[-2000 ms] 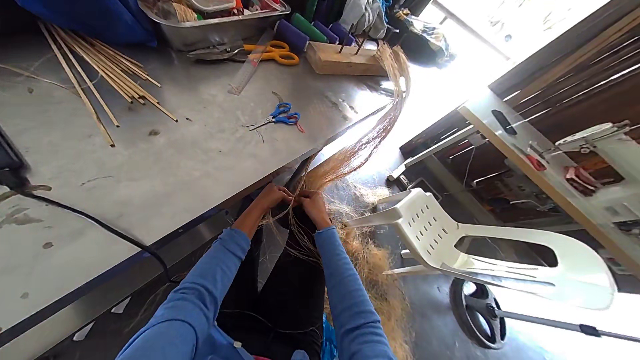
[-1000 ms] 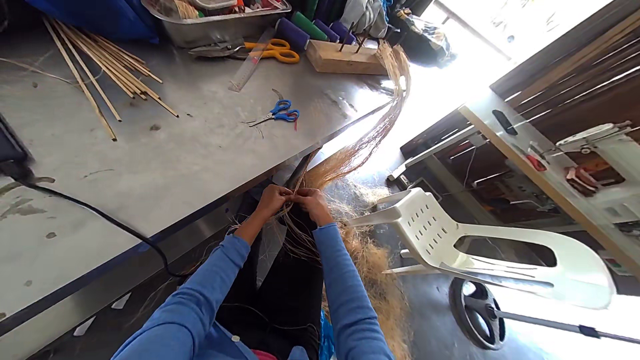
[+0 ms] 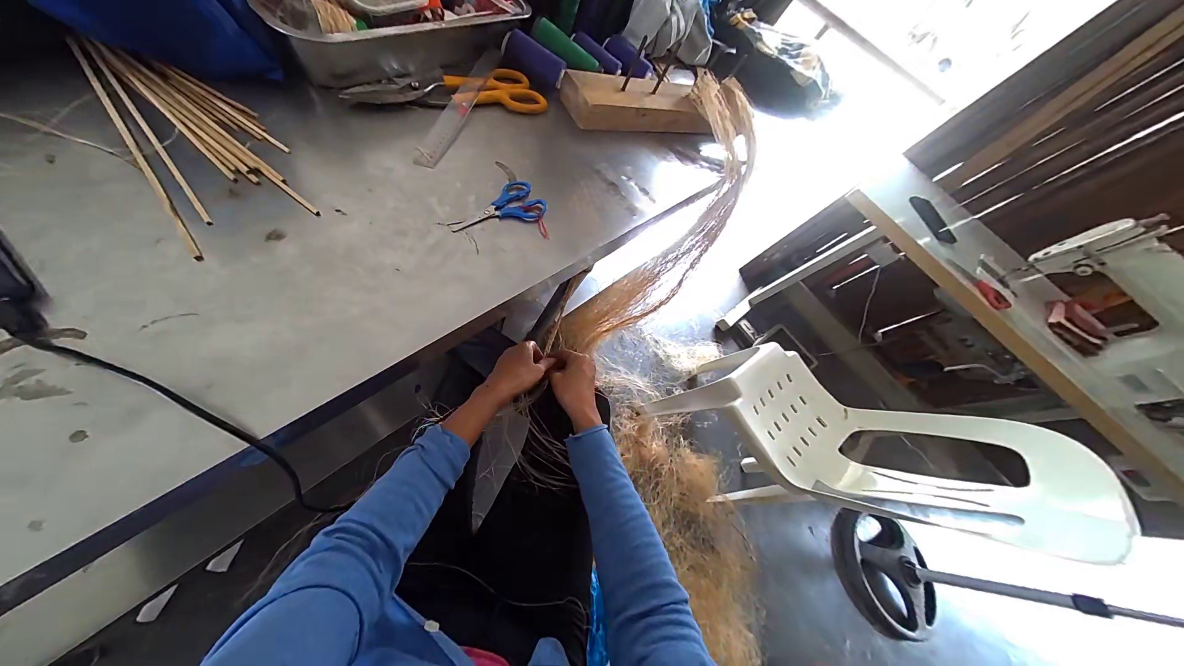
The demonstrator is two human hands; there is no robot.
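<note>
My left hand point(image 3: 518, 371) and my right hand point(image 3: 574, 380) meet over my lap, fingertips pinching thin plant-fibre strands between them. Beside my right hand, a long hank of tan fibre point(image 3: 647, 287) runs up past the table edge to a wooden block with metal spikes point(image 3: 629, 104). Loose strands hang under my hands over my dark trousers. A heap of tangled fibre point(image 3: 689, 527) lies to the right of my legs. The exact strands within my fingers are too small to tell apart.
On the metal table point(image 3: 305, 314) lie blue-handled scissors point(image 3: 513, 203), orange-handled shears point(image 3: 499, 91), a clear ruler point(image 3: 458, 116), thin wooden sticks point(image 3: 185, 129) and a black cable point(image 3: 166, 398). A white plastic chair point(image 3: 786, 416) stands at the right, near a sewing machine point(image 3: 1101, 245).
</note>
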